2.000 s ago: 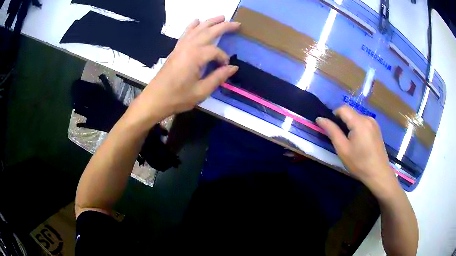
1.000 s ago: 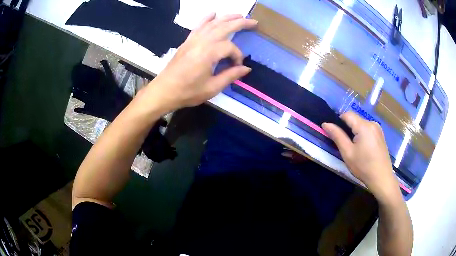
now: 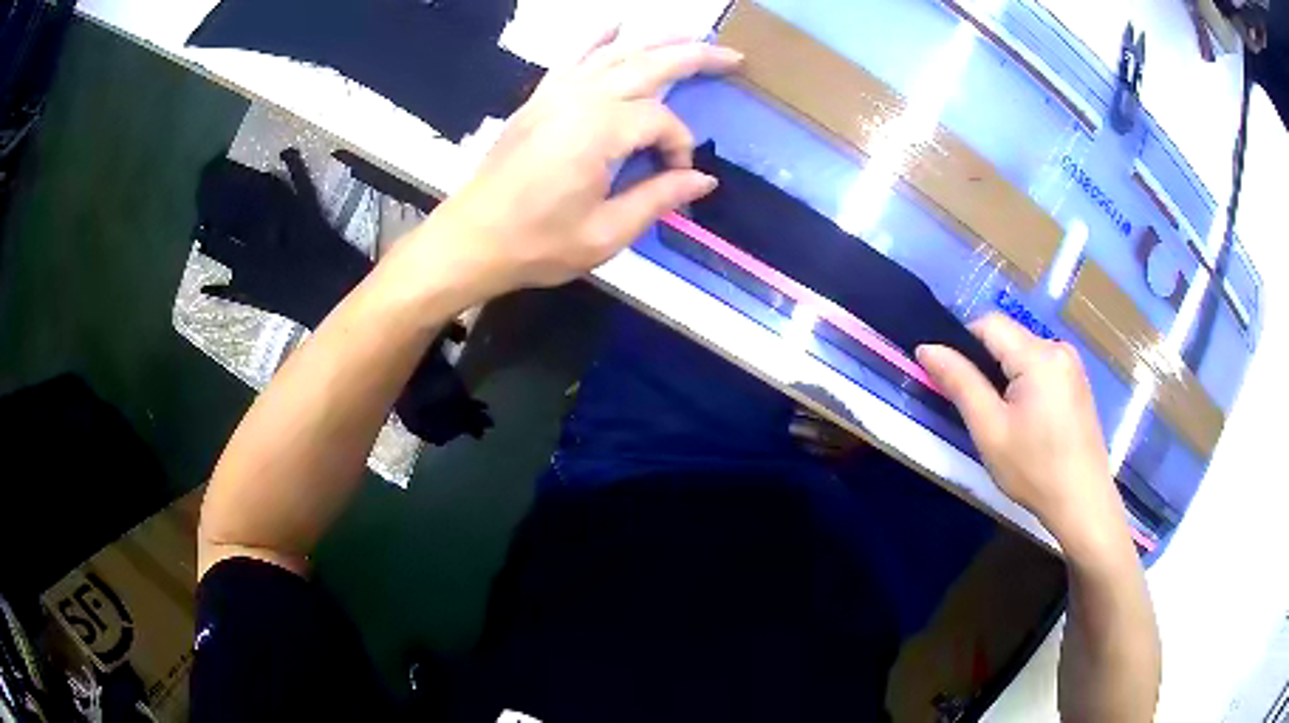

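A black cut strip [image 3: 848,271] lies lengthwise on the blue-tinted clear sewing template [image 3: 905,170], just beyond a long pink line [image 3: 792,290]. My left hand [image 3: 587,170] pinches the strip's left end between thumb and index finger, its other fingers spread over the template's left edge. My right hand [image 3: 1025,410] pinches the strip's right end between thumb and index finger. Both hands are bare. The strip's ends are partly hidden by the fingertips. Brown tape [image 3: 848,113] crosses the template beyond the strip.
Black cut pieces [image 3: 382,64] lie on the white table [image 3: 127,17] left of the template. Black snips [image 3: 1128,78] lie at its far edge. Below the table are a dark garment heap [image 3: 269,233] on clear plastic [image 3: 212,332] and a cardboard carton [image 3: 142,593].
The view has shifted slightly, so the template and hands appear a little further right. Both hands keep their pinch on the strip, whose near edge now lies slightly straighter along the pink line.
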